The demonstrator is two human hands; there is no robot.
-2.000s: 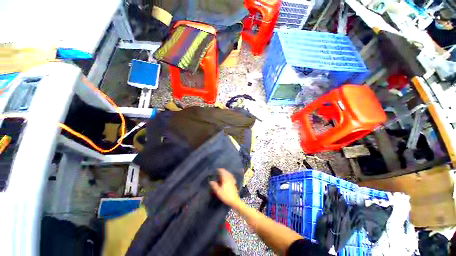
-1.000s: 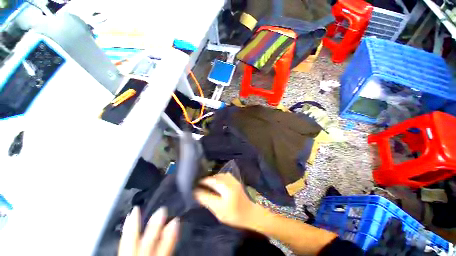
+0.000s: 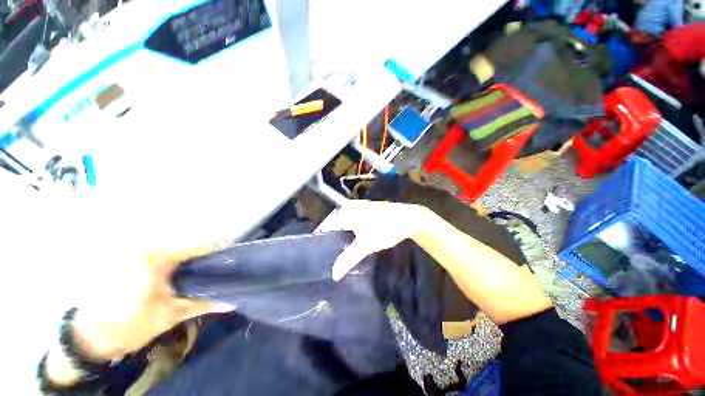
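Note:
A dark denim garment (image 3: 286,286) is stretched between my two hands over the table's front edge and my lap. Pale loose threads show on its surface. My left hand (image 3: 143,298), with dark beads at the wrist, grips the garment's left end. My right hand (image 3: 371,236) holds its upper right edge, thumb on top and fingers partly hidden behind the cloth. The white sewing machine (image 3: 116,77) with its blue stripe stands beyond, at the upper left.
Orange-handled snips (image 3: 308,107) lie on a black phone (image 3: 286,124) on the white table (image 3: 348,46). At right are red stools (image 3: 645,340), a blue crate (image 3: 657,209) and a dark garment pile (image 3: 464,232) on the floor. A red sleeve (image 3: 688,46) shows at the upper right.
The view has turned left, towards the machine. The garment has come up from the floor side to the table edge. My left hand has come into view and taken hold of it.

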